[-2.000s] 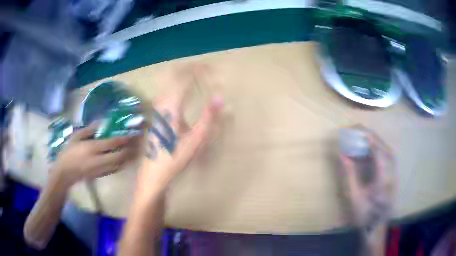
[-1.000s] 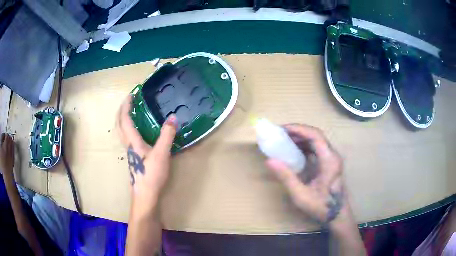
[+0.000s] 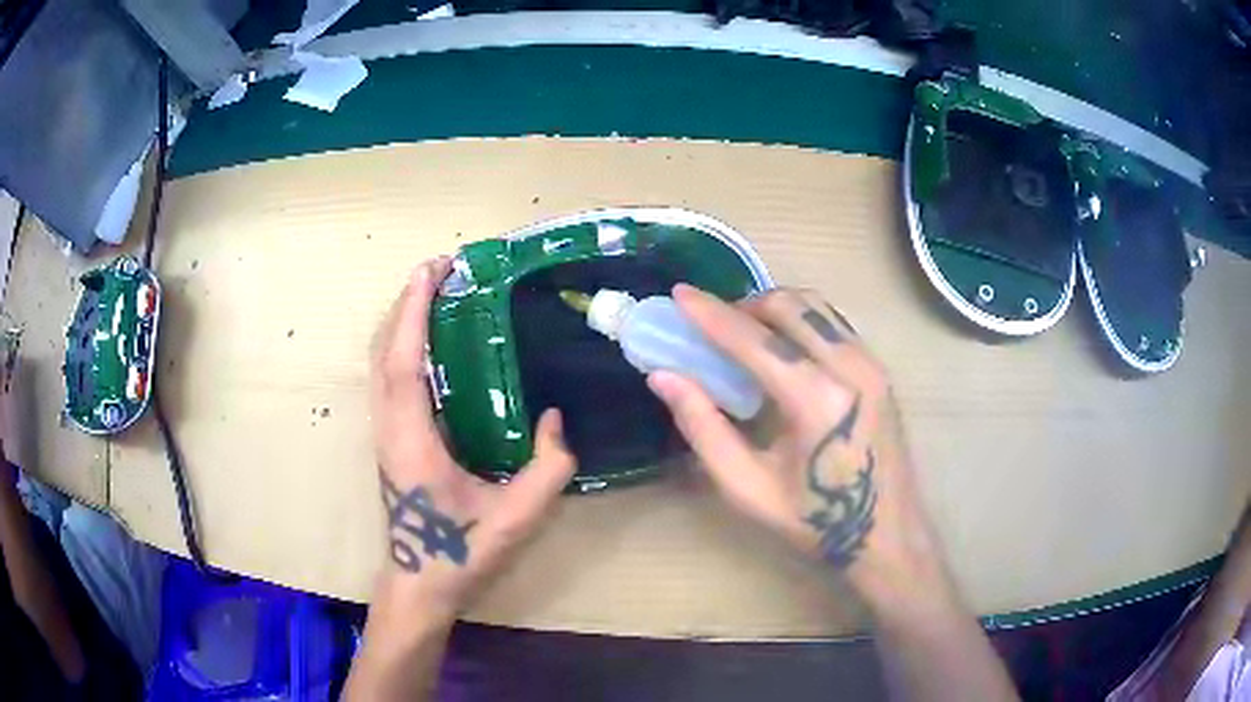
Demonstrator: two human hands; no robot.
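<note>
A glossy green car body shell (image 3: 473,370) with a pale rim lies in front of me, its rounded end to the upper right. Its black interior tray (image 3: 583,398) faces up. My left hand (image 3: 460,466) grips the shell's left end, thumb over the near edge by the tray. My right hand (image 3: 803,425) holds a translucent white glue bottle (image 3: 686,359) between thumb and fingers. The bottle's yellowish nozzle points to the upper left, above the tray. Whether the tip touches anything cannot be told. My right hand hides the shell's right part.
Two more green shells (image 3: 991,305) lie side by side at the right. A smaller green car-like part (image 3: 113,346) lies at the left beside a black cable (image 3: 185,494). White scraps (image 3: 327,82) lie at the upper left. Black inserts (image 3: 878,19) lie beyond the pale strip. Other people's sleeves show at both sides.
The shell has moved right and turned, with my left hand on its left end. My right hand has brought the bottle leftward and up, over the shell.
</note>
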